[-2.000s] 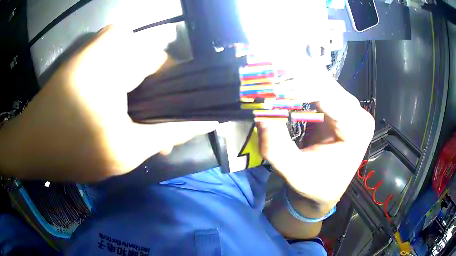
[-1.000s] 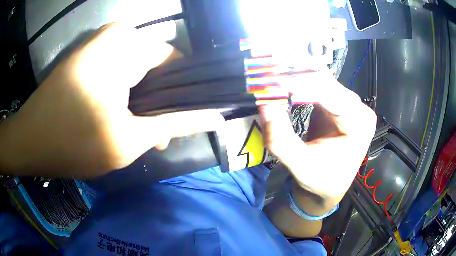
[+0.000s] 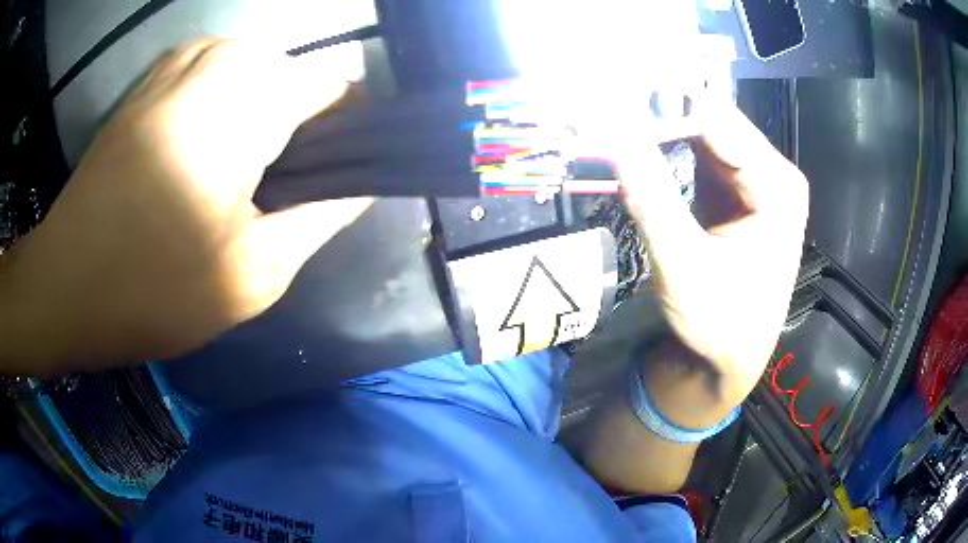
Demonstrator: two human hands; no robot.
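Observation:
My left hand [image 3: 202, 212] is closed around a flat fan of black multi-core cables [image 3: 361, 154] at the left. Short red, blue, yellow and white cores [image 3: 510, 159] stick out of their right ends. My right hand [image 3: 722, 244], with a light blue wristband, is at the right. Its thumb and fingers are at the ends of the longer reddish cores and appear to pinch them; glare partly hides the fingertips. Below the cable ends is a black block [image 3: 499, 217] with small silver screws, and a white label with a black-outlined arrow [image 3: 538, 302].
Grey metal machine surface [image 3: 350, 297] lies under the cables. Strong glare covers the top centre. A dark rounded display or phone [image 3: 773, 27] is top right. A blue-edged bin of black cables [image 3: 122, 424] is lower left. A red coil [image 3: 801, 403] and metal framing are at right.
The cables and my left hand have moved up and slightly left, uncovering the screws and more of the arrow label. My right hand has moved up and right.

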